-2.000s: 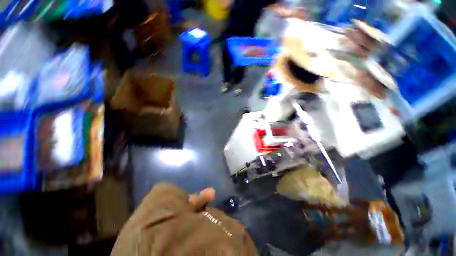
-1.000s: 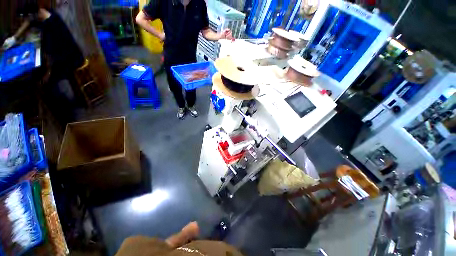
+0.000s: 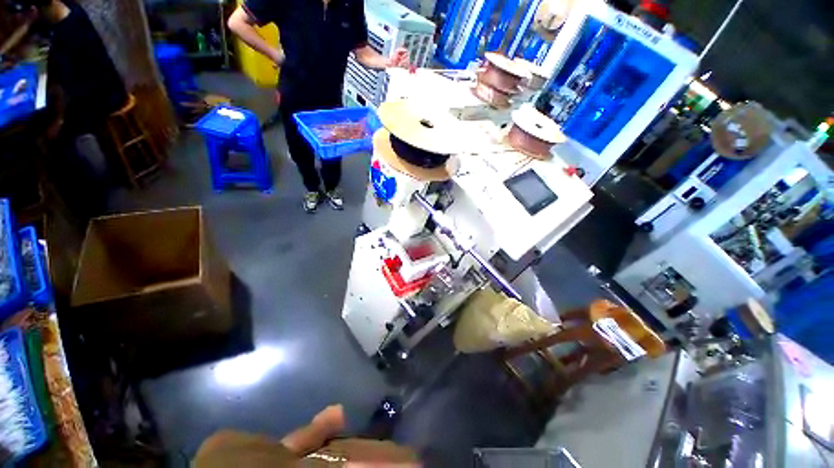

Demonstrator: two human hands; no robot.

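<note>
Part of a bare hand shows at the bottom edge, against brown cloth. It is small and cut off, so I cannot tell which hand it is or whether it holds anything. No other hand of mine can be made out. Nearest in front stands a small white machine [image 3: 370, 306] with a red part [image 3: 402, 277]. A large tan spool [image 3: 422, 126] sits above it. Beside it is a white housing with a dark touchscreen [image 3: 530, 191]. A grey-white cabinet top [image 3: 613, 402] lies at the lower right.
A person [image 3: 315, 64] in dark clothes stands beyond a blue tray [image 3: 336, 132]. A blue stool [image 3: 235, 146] and open cardboard box [image 3: 151, 265] are left. A wooden stool [image 3: 631, 327] and tan sack [image 3: 498, 322] are right. Blue bins line the left edge; another person sits upper left.
The blurred, tilted view has steadied and swung right, bringing machines at the right into sight. Since one second ago the scene has shifted slightly left. The bare hand remains low at the bottom edge.
</note>
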